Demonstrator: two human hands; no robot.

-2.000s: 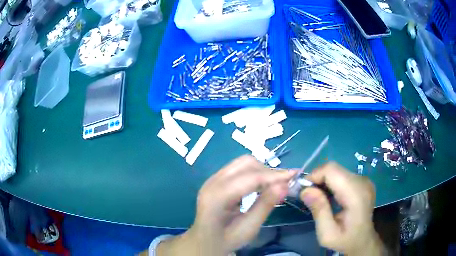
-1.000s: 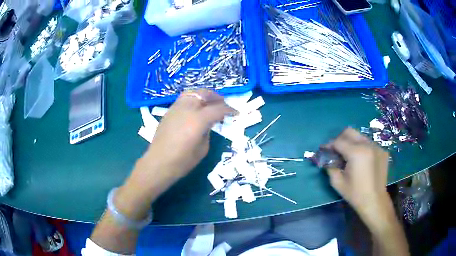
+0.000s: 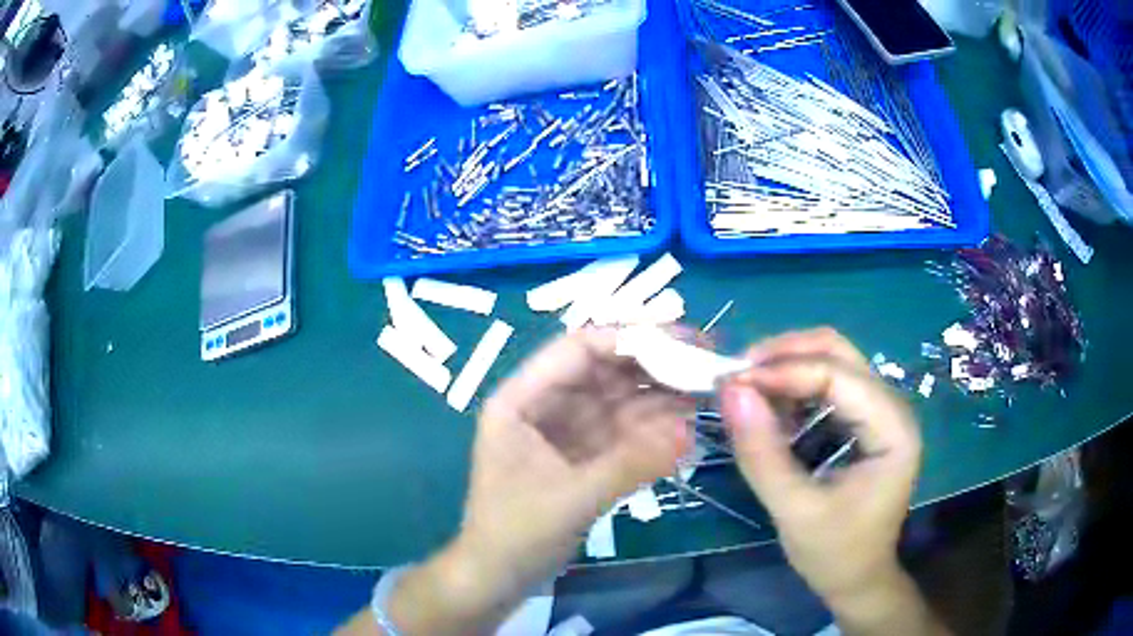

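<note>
A white strip (image 3: 681, 362) is held over the near middle of the bench. My right hand (image 3: 826, 454) grips its right end between thumb and fingertips, with a dark thin piece partly hidden in the palm. My left hand (image 3: 578, 429) is at the strip's left end, its fingers curled; its exact contact is blurred. A pile of white tabs with thin rods (image 3: 644, 503) lies below and behind the hands, mostly hidden. Loose white strips (image 3: 478, 364) lie just below the left blue tray (image 3: 516, 263).
The right blue tray (image 3: 839, 246) holds long thin rods. A clear tub (image 3: 528, 62) sits on the left tray. A scale (image 3: 249, 276) and tubs of white parts stand left. A phone (image 3: 897, 25) is at the top right. A dark red-purple pile (image 3: 1019, 317) lies right.
My left hand has come back from the loose strips to meet my right hand, which has moved slightly left. A white strip is now held up. The dark red-purple piece in the right hand is less visible.
</note>
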